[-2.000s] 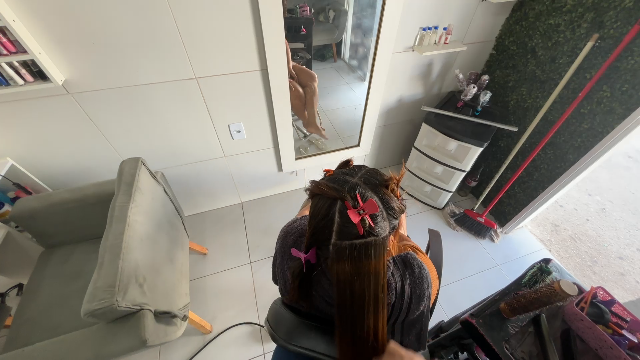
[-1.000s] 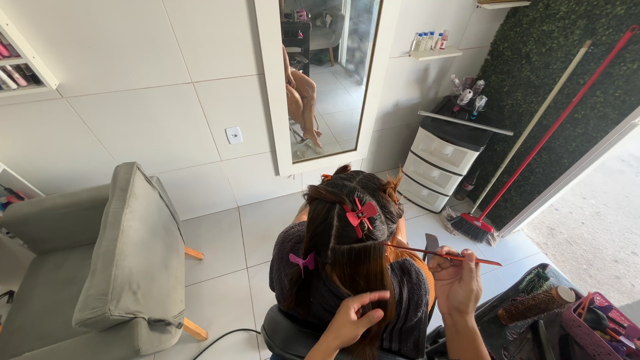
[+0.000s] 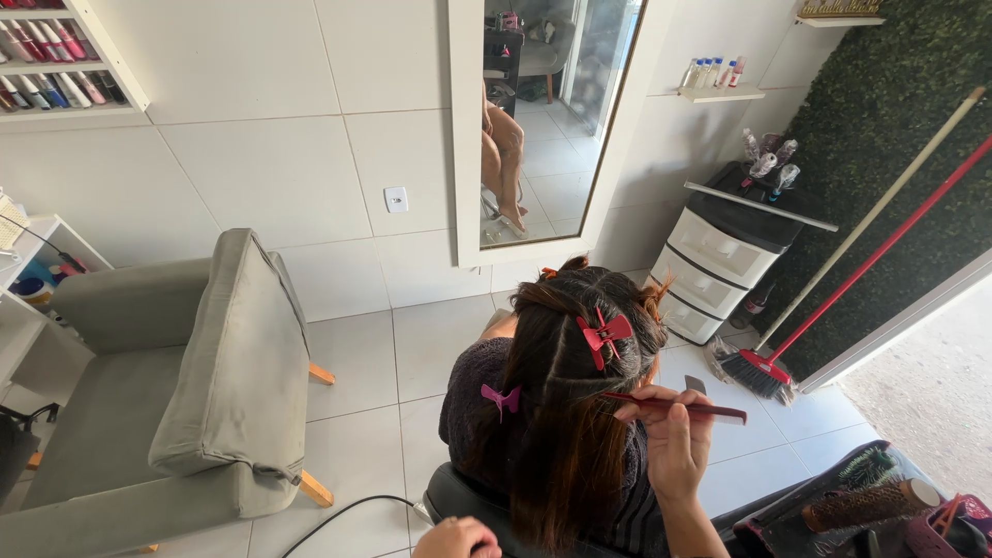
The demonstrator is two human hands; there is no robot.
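A seated person's dark, reddish-ended hair (image 3: 570,457) hangs down the chair's back, parted into sections. A red butterfly hair clip (image 3: 604,338) grips the crown, a purple clip (image 3: 501,398) sits at the left side, and an orange clip (image 3: 549,273) shows at the front. My right hand (image 3: 678,442) holds a dark red tail comb (image 3: 717,411), its thin tail touching the hair under the crown section. Low in view, by the black chair back (image 3: 465,496), is my left hand (image 3: 457,540), fingers curled and partly cut off; whether it holds anything cannot be seen.
A grey armchair (image 3: 225,387) stands at left, and a black cable (image 3: 349,504) runs over the floor. Ahead hangs a white-framed mirror (image 3: 469,155). A drawer unit (image 3: 717,248), a broom (image 3: 767,368) and a mop are at right. A round brush (image 3: 872,504) lies on the cart at lower right.
My right hand came into view with the comb, and its tail has since moved onto the hair. My left hand has moved from the hair down to the bottom edge.
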